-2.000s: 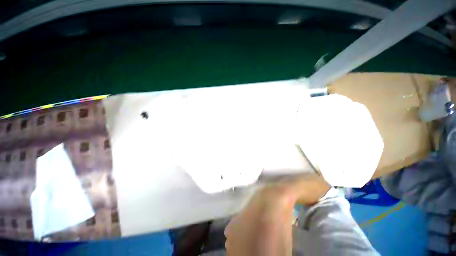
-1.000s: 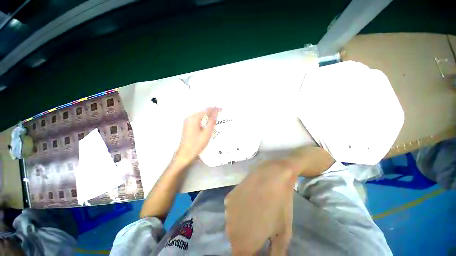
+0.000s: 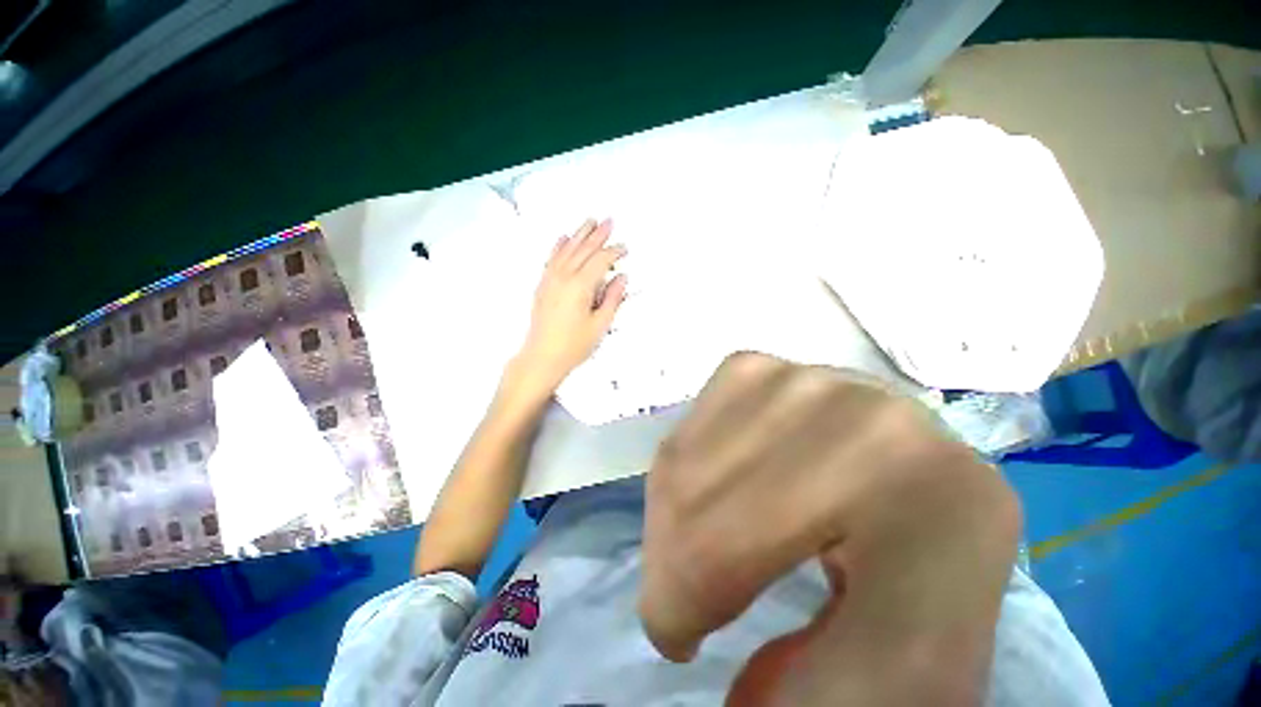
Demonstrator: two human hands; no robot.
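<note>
A white polygonal plate lies on the pale work surface in front of me, washed out by glare; a few small dark marks show near its lower edge. My left hand rests palm down on the plate's left part, fingers extended and a little apart, holding nothing visible. My right hand is raised close to the camera, right of the left hand, with its fingers bent; its palm side is hidden, so I cannot tell if it holds anything. Another white polygonal plate lies to the right, possibly on others.
A patterned mat with a white cloth or paper lies at left. Brown cardboard is at right. The dark green belt runs behind, with a pale post at its edge. Parts of other people show at both lower sides.
My left hand came into view onto the plate, then moved slightly up and flattened. My right hand has risen from the lower middle toward the camera and right. The view has tilted and shifted.
</note>
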